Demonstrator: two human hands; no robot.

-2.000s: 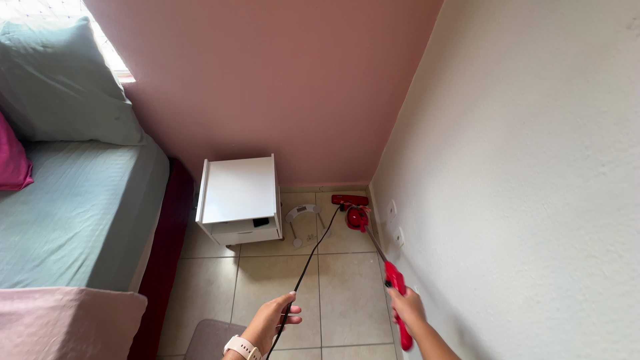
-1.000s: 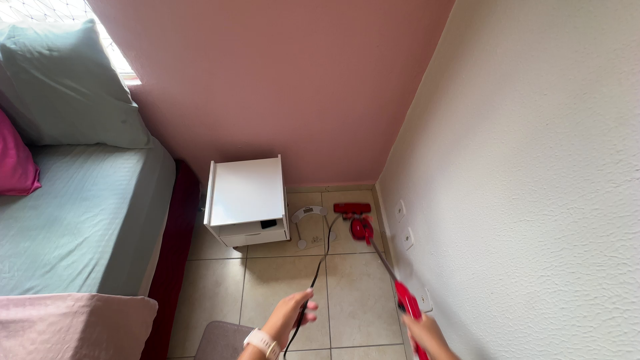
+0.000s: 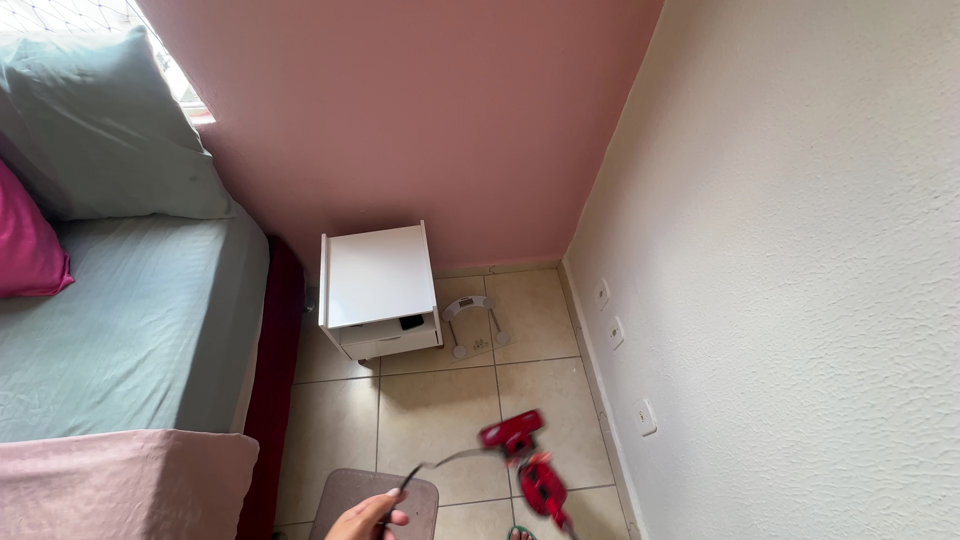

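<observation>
My left hand point(image 3: 369, 517), at the bottom edge, is closed around a black power cord point(image 3: 411, 477). From there the cord runs right toward a red stick vacuum cleaner point(image 3: 541, 484), which is blurred. Its floor head point(image 3: 511, 433) is over the tiles in front of the bathroom scale, and its tube leaves the view at the bottom. My right hand is out of view.
A white nightstand point(image 3: 381, 277) stands against the pink wall beside the bed point(image 3: 142, 322). Right of it lies a glass bathroom scale point(image 3: 469, 304). A brown mat point(image 3: 424, 504) lies at the bottom. Wall sockets point(image 3: 646, 418) line the white wall. Part of a foot in a green sandal point(image 3: 519, 533) shows.
The vacuum's head has come back from the corner by the scale toward me. My right hand, earlier on the red handle, has left the view. My left hand still has the cord.
</observation>
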